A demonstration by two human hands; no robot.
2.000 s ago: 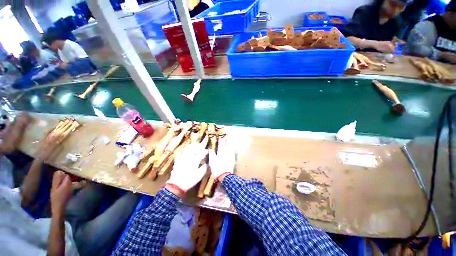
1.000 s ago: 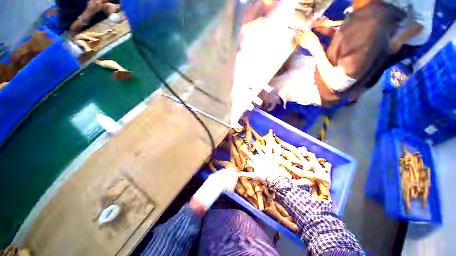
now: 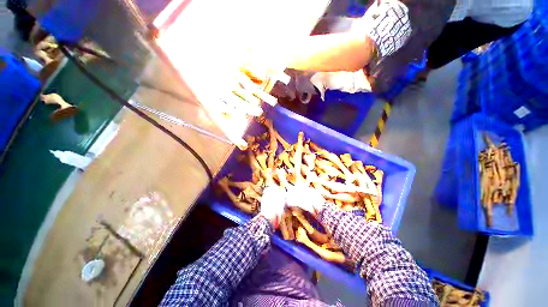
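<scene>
Tan carved leg blanks [image 3: 345, 174] lie loose and crossed in a blue bin [image 3: 404, 195] in front of me. My left hand [image 3: 273, 202], in a white glove, is in the bin at the near left part of the pile. My right hand [image 3: 305, 199], also in a white glove, is right beside it. The fingers of both hands are washed out and among the pieces, so I cannot tell what they grip. One blank [image 3: 298, 154] points away from me just beyond my hands.
The brown bench [image 3: 159, 168] is at left, with a stained work pad [image 3: 123, 261], a small white dish [image 3: 92, 270] and a black cable [image 3: 138, 111]. A white nozzle bottle [image 3: 72, 159] is by the green belt [image 3: 36, 180]. Another person's arm [image 3: 330, 53] reaches over bright pieces ahead. More blue bins [image 3: 496, 225] stand at right.
My hands left the rows of pieces on the bench and are now in the bin, closer together than a second ago. The view swung right. The other person's arm now reaches across the bench end.
</scene>
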